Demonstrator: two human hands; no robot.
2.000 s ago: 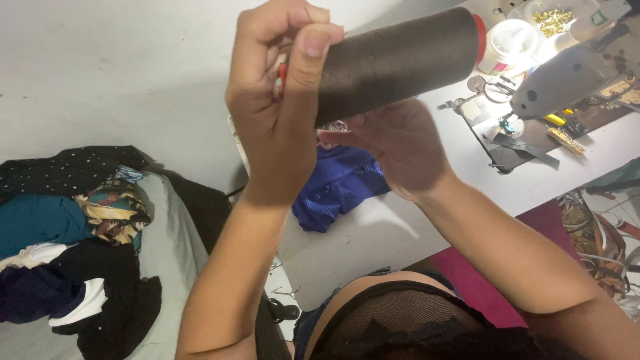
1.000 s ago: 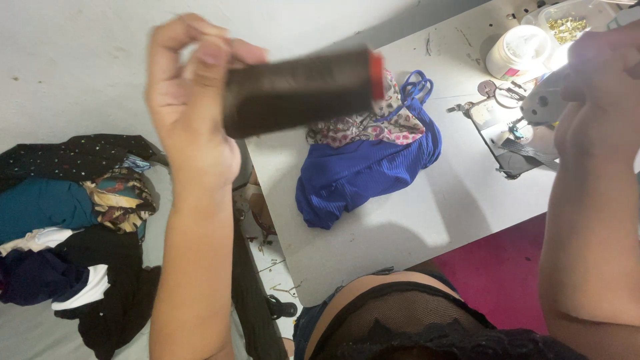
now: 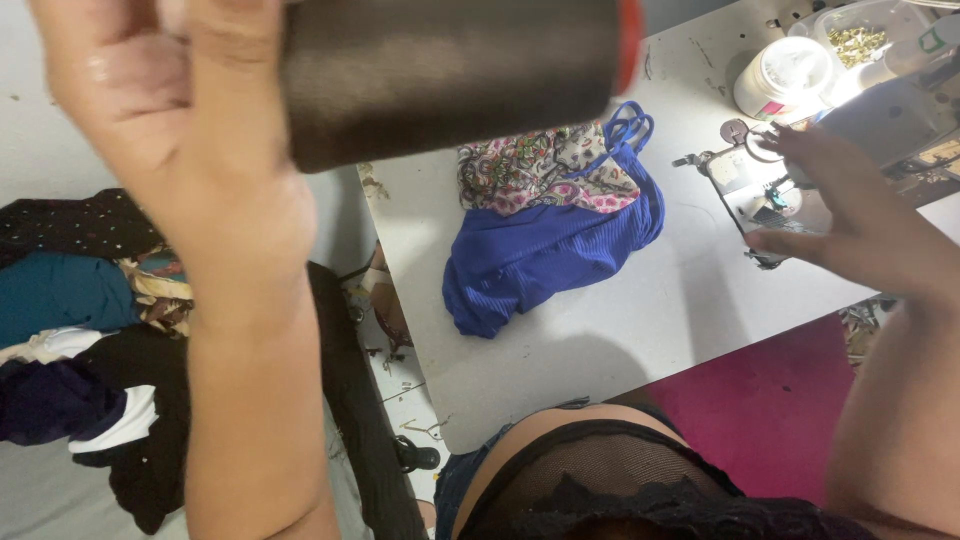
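Observation:
A large cone of dark brown thread (image 3: 450, 75) with a red rim is in my left hand (image 3: 195, 112), raised at the upper left and close to the camera; the fingertips are cut off by the frame's top. My right hand (image 3: 847, 202) is over the needle area of a sewing machine (image 3: 885, 127), fingers spread, with nothing seen in it. Between the hands, on the white table (image 3: 562, 337), lies a blue ribbed garment (image 3: 540, 247) with thin straps, beside a floral patterned cloth (image 3: 547, 169) that the cone partly overlaps.
A white jar (image 3: 784, 79) and a clear tub with small gold-coloured pieces (image 3: 855, 45) stand at the upper right. Piled clothes (image 3: 67, 300) lie on a grey-covered surface at the left. A magenta surface (image 3: 750, 405) shows below the table's front edge.
My right hand was near the cone two seconds ago, then went up to the upper right, and is now lower, by the machine's needle area. My left hand keeps hold of the cone.

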